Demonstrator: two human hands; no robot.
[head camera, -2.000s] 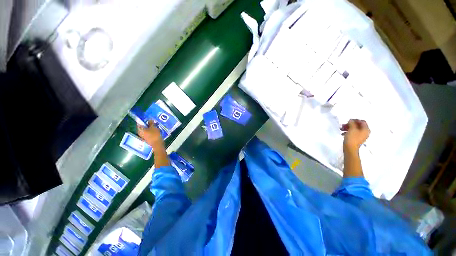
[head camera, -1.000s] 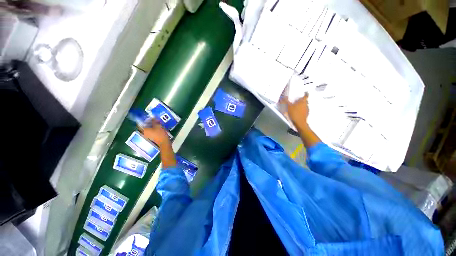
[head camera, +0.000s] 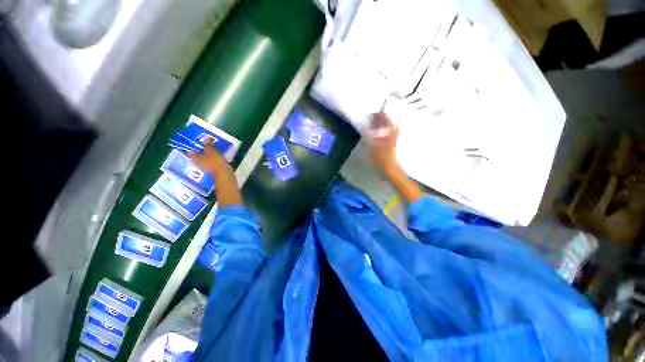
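Observation:
My left hand (head camera: 211, 161) holds a small fan of blue printed cards (head camera: 185, 137) over a white-edged box (head camera: 228, 144) on the green belt. Boxes with blue faces (head camera: 178, 195) lie in a slanting row below it. My right hand (head camera: 382, 133) is blurred at the near left edge of the large white carton (head camera: 523, 177); whether it holds a white box cannot be told. Loose blue cards (head camera: 281, 160) lie on the dark side ledge, with more (head camera: 311, 134) beside them.
The green belt (head camera: 233, 63) runs diagonally, with a pale rail (head camera: 272, 131) between it and the ledge. A clear bag of blue pieces (head camera: 170, 348) is at the lower left. Brown cardboard (head camera: 559, 20) is at the upper right. A black object (head camera: 35, 155) is at the left.
More blue-faced boxes now lie in the row below my left hand, and the row has shifted down-left. My right hand has moved from inside the carton to its near left edge.

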